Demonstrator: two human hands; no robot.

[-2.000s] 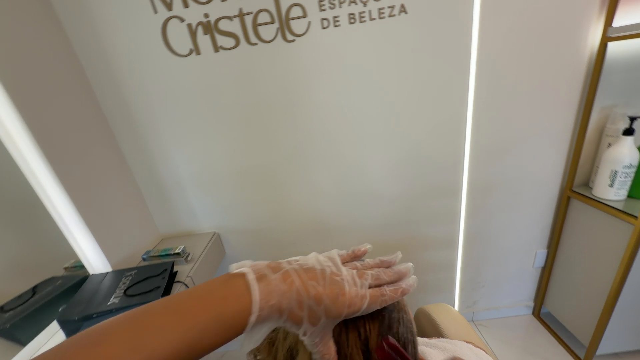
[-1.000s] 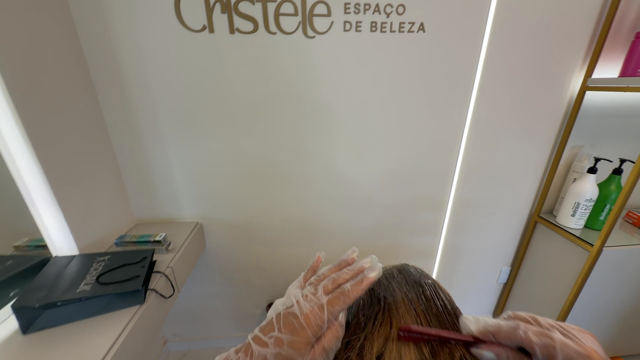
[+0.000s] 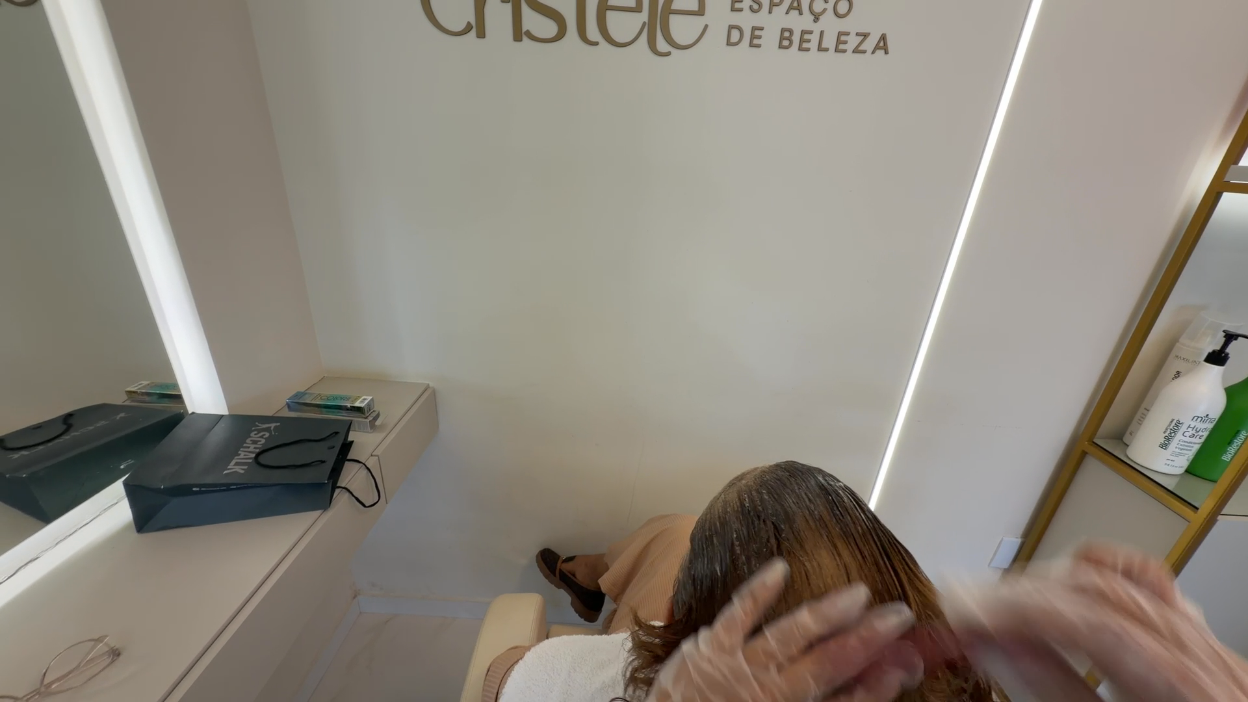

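A seated person's head of hair (image 3: 780,517), dark and wet-looking at the crown and lighter brown lower down, is at the bottom centre. My left hand (image 3: 790,643), in a clear thin glove, lies over the back of the hair with its fingers spread. My right hand (image 3: 1082,624), gloved too and blurred by motion, is at the right side of the hair. A blurred reddish thing (image 3: 892,653) shows between the hands; whether either hand grips it cannot be told. A white towel (image 3: 570,670) covers the person's shoulder.
A wall shelf (image 3: 253,585) at left holds a dark paper bag (image 3: 239,468), small boxes (image 3: 331,404) and eyeglasses (image 3: 78,663). A cream chair's armrest (image 3: 507,629) stands beside the person. At right, a gold-framed shelf (image 3: 1141,478) bears a white pump bottle (image 3: 1178,414) and a green one (image 3: 1224,434).
One second ago my right hand held a dark red comb-like tool against the hair; now it is blurred at the hair's right side. My left hand has moved lower, over the back of the hair.
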